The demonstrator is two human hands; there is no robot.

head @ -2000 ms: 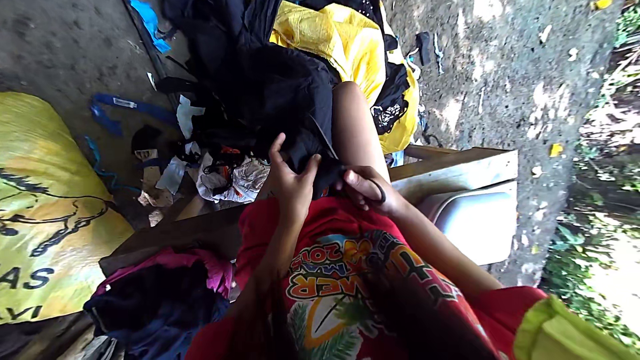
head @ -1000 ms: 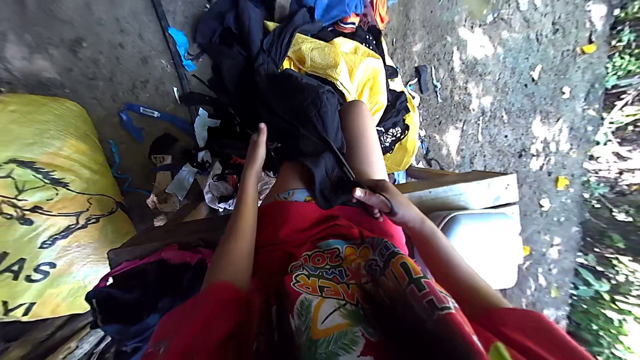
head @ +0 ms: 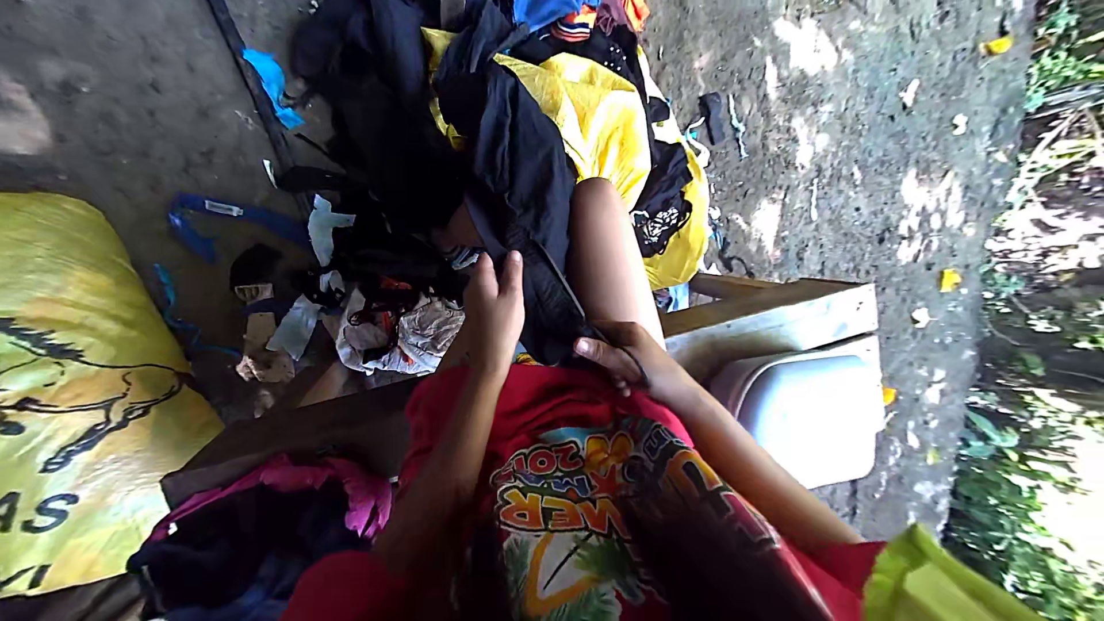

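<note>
Black cloth (head: 526, 164) lies in a long fold over the lap and between the legs, its near end by the red shirt. At the cloth's left edge is my left hand (head: 495, 312), thumb and forefinger upright and close together, seemingly pinching the fabric. My right hand (head: 625, 358) is closed round the dark handles of a pair of scissors (head: 562, 283). Their thin blade points up and away along the right side of the cloth, against the bare thigh. Whether the blades are apart cannot be told. The palm of the right hand is hidden.
Yellow cloth (head: 595, 108) and other garments are heaped beyond the knee. Fabric scraps (head: 297, 328) litter the ground at left, near a large yellow printed sack (head: 78, 397). A pink and dark cloth bundle (head: 259, 526) sits lower left. At right are a wooden bench (head: 776, 315) and a pale container (head: 811, 423).
My left hand, held apart from the cloth a second ago, has come to the cloth's left edge. My right hand has stayed low at the right with the scissors.
</note>
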